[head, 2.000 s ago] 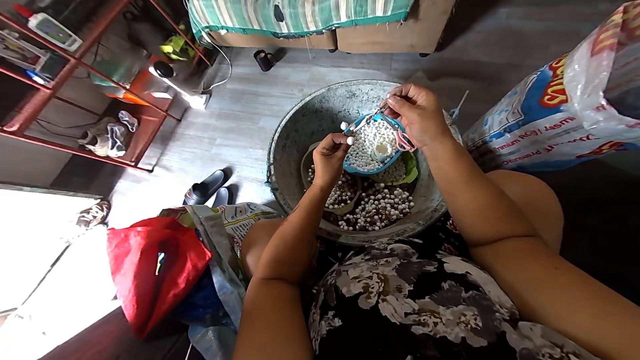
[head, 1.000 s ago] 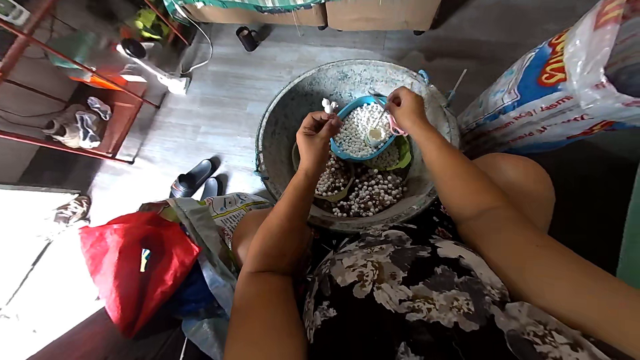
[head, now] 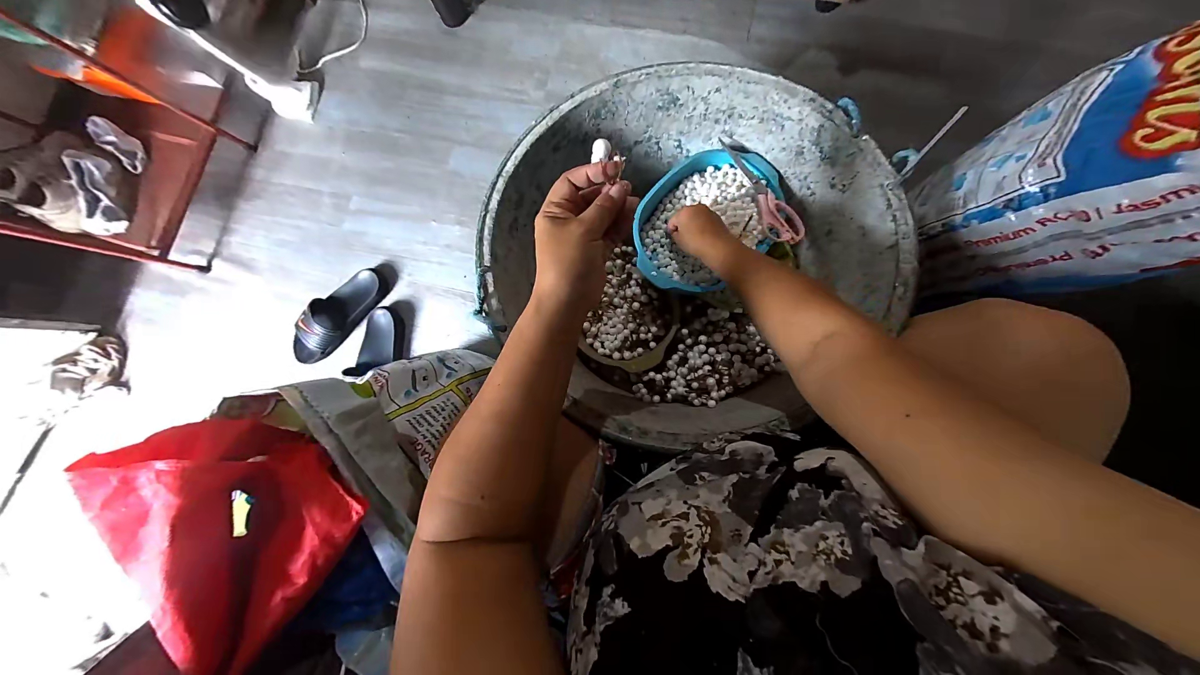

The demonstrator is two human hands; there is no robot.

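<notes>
My left hand [head: 589,211] is raised over the left side of a large round basin [head: 825,122], with a small strung piece of white beads [head: 601,150] pinched in its fingertips. My right hand [head: 703,234] reaches into a blue plastic basket [head: 647,258] of white beads [head: 717,187]; its fingertips are among the beads, and whether they hold one cannot be told. Pink-handled scissors [head: 780,219] lie at the basket's right side, blades toward its far rim. Below it are a yellowish-green bowl [head: 656,356] of white and brown beads and more mixed beads [head: 708,361].
A large printed plastic sack [head: 1059,178] stands at the right. Black slides [head: 342,314] lie on the grey floor at the left, near a red rack [head: 178,206] with shoes. A red bag [head: 216,534] is at the lower left.
My right hand has moved from the basket's upper right rim down into the white beads. My left hand still holds the beaded piece, left of the basket. The scissors' pink handles now show uncovered.
</notes>
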